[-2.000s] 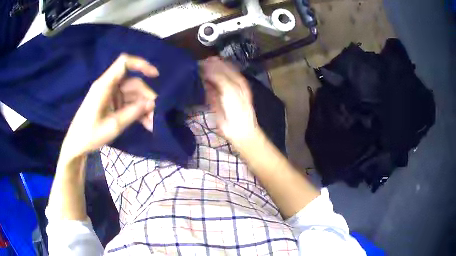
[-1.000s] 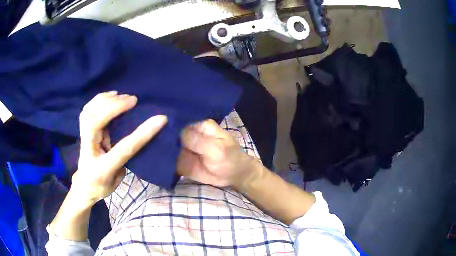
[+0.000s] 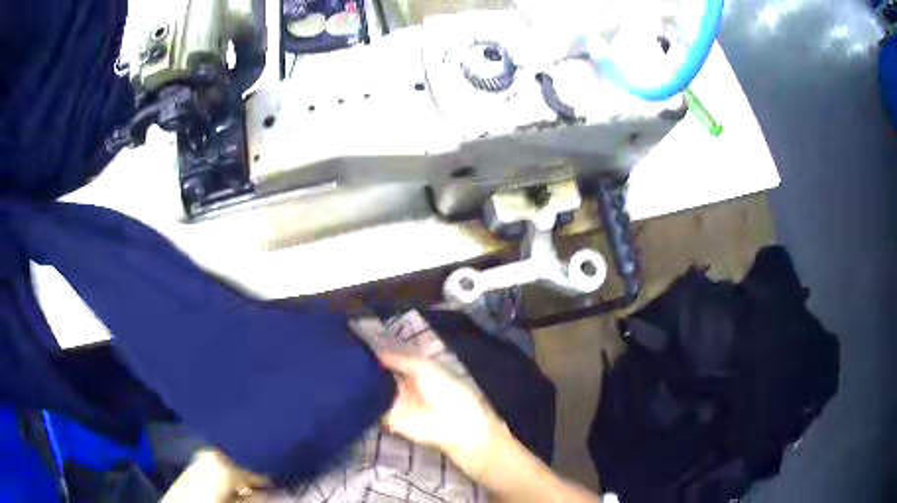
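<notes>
The navy fabric piece (image 3: 266, 378) stretches from the left over the lap, its right end rounded and slightly blurred. My right hand (image 3: 433, 403) pinches the edge of this end. My left hand (image 3: 211, 476) is low in the view, cut off by the bottom edge, with its fingers hidden under the cloth. The off-white sewing machine (image 3: 374, 113) lies beyond the cloth. Its presser foot and needle area (image 3: 207, 147) is at the arm's left end, and no cloth shows under it.
A navy bundle (image 3: 59, 98) fills the upper left. A black crumpled heap (image 3: 718, 383) lies at lower right. A pale metal bracket (image 3: 531, 270) juts below the machine body, near the lap. A blue hose (image 3: 688, 69), green tool (image 3: 704, 115) and smartphone (image 3: 322, 25) are around the machine.
The view has tilted up, so more of the machine shows. My left hand has gone from on top of the cloth to partly under it. My right hand still holds the cloth's edge.
</notes>
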